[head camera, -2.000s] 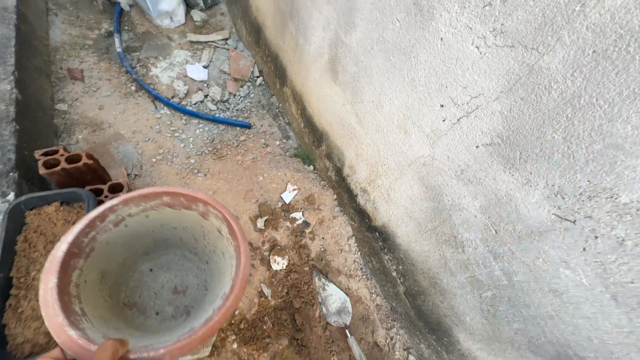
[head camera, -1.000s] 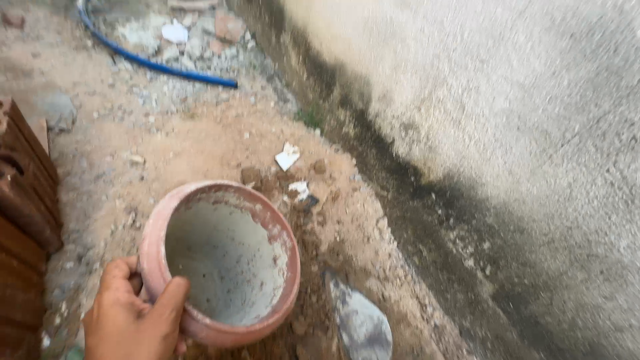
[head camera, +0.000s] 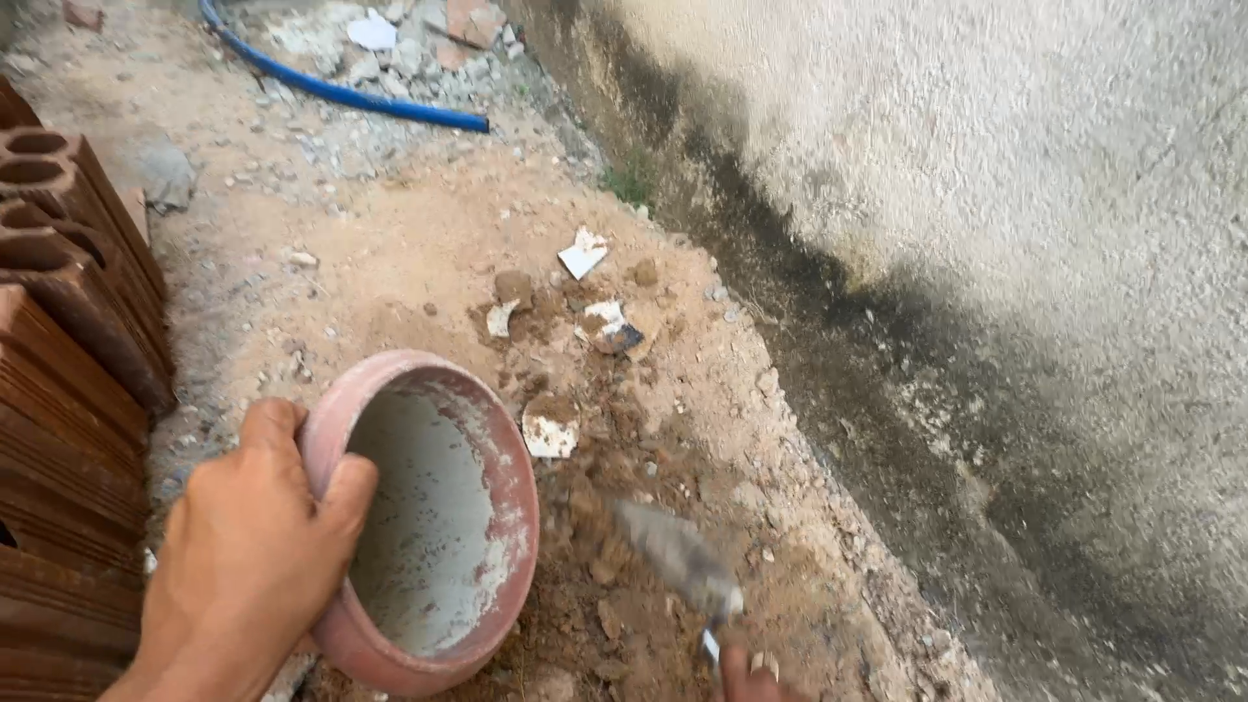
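My left hand (head camera: 258, 536) grips the rim of a reddish round bowl (head camera: 424, 526), thumb inside and fingers outside. The bowl is tilted, its opening facing right, and pale residue coats its inner wall. At the lower right my right hand (head camera: 751, 678), mostly cut off by the frame's bottom edge, holds a pointed masonry trowel (head camera: 682, 556) by its handle. The blurred blade lies against loose brown soil (head camera: 595, 604), just right of the bowl, its tip pointing up and left.
Hollow clay bricks (head camera: 73, 253) stand along the left edge. A rough, stained plaster wall (head camera: 955, 244) rises on the right. White broken shards (head camera: 583, 253) lie on the dirt ahead. Farther off are a blue hose (head camera: 341, 95) and rubble (head camera: 419, 58).
My right hand has come into view holding the trowel, which lay on the ground earlier. The bowl, in my left hand, is more tilted than two seconds ago. The view has shifted.
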